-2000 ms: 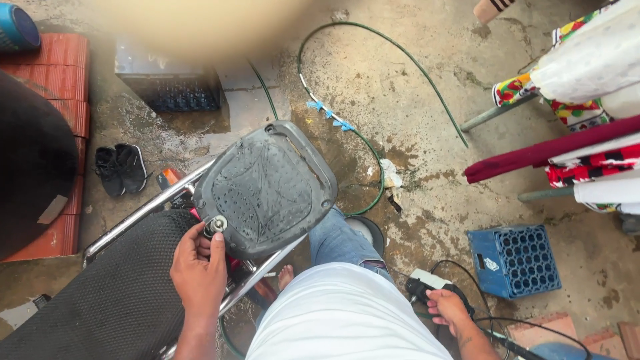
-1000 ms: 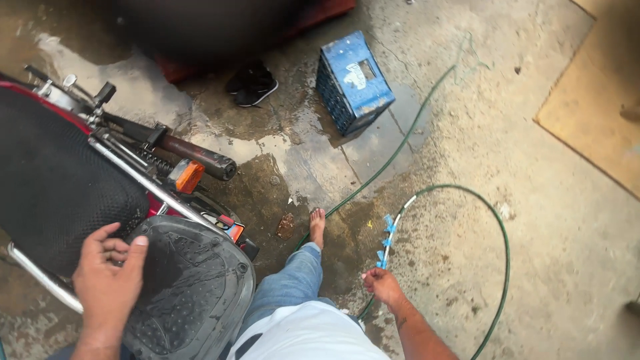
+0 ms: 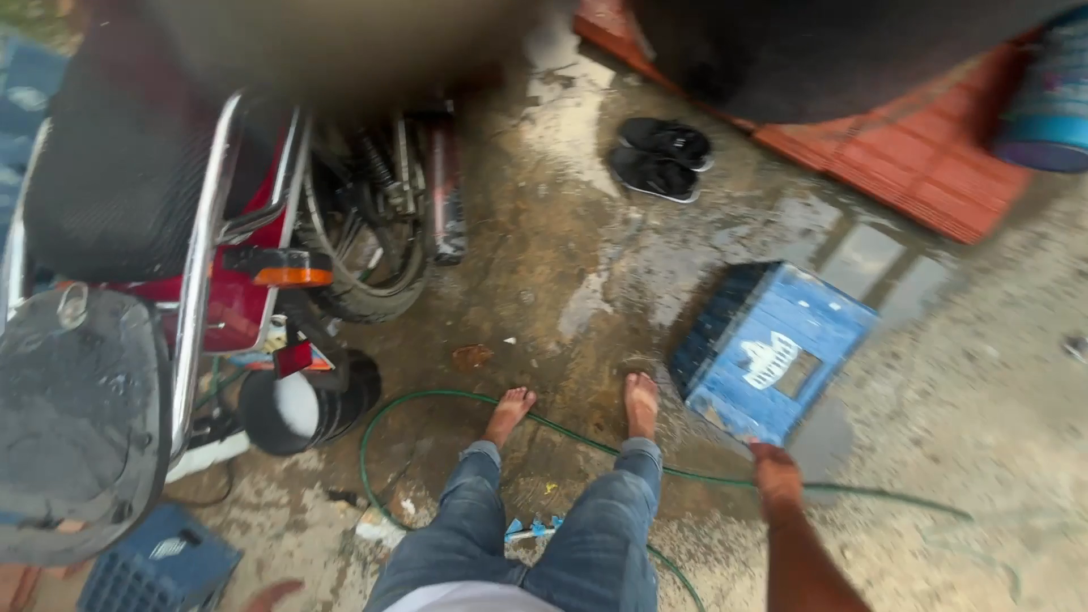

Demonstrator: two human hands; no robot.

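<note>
My right hand (image 3: 775, 472) is at the lower edge of a blue plastic crate (image 3: 778, 348) that lies on the wet floor; its fingers are partly hidden, so whether they grip the crate does not show. Only a blurred bit of my left hand (image 3: 274, 595) appears at the bottom edge, near a second blue crate (image 3: 157, 557). To the left stands a red motorcycle with a black seat (image 3: 136, 161), a chrome rack (image 3: 204, 280) and a black rear plate (image 3: 76, 425). A metal ring-like part (image 3: 72, 306) rests on that plate.
A green hose (image 3: 586, 438) runs under or beside my bare feet. A black bucket with foam (image 3: 297, 404) stands by the motorcycle's rear wheel (image 3: 365, 272). Black shoes (image 3: 661, 161) lie ahead. Red roof tiles (image 3: 926, 161) and a blue container (image 3: 1050, 102) are at upper right.
The view has swung widely. My left hand, over the black plate one second ago, is now at the bottom edge. My right hand has moved from beside the hose's blue ties to the blue crate.
</note>
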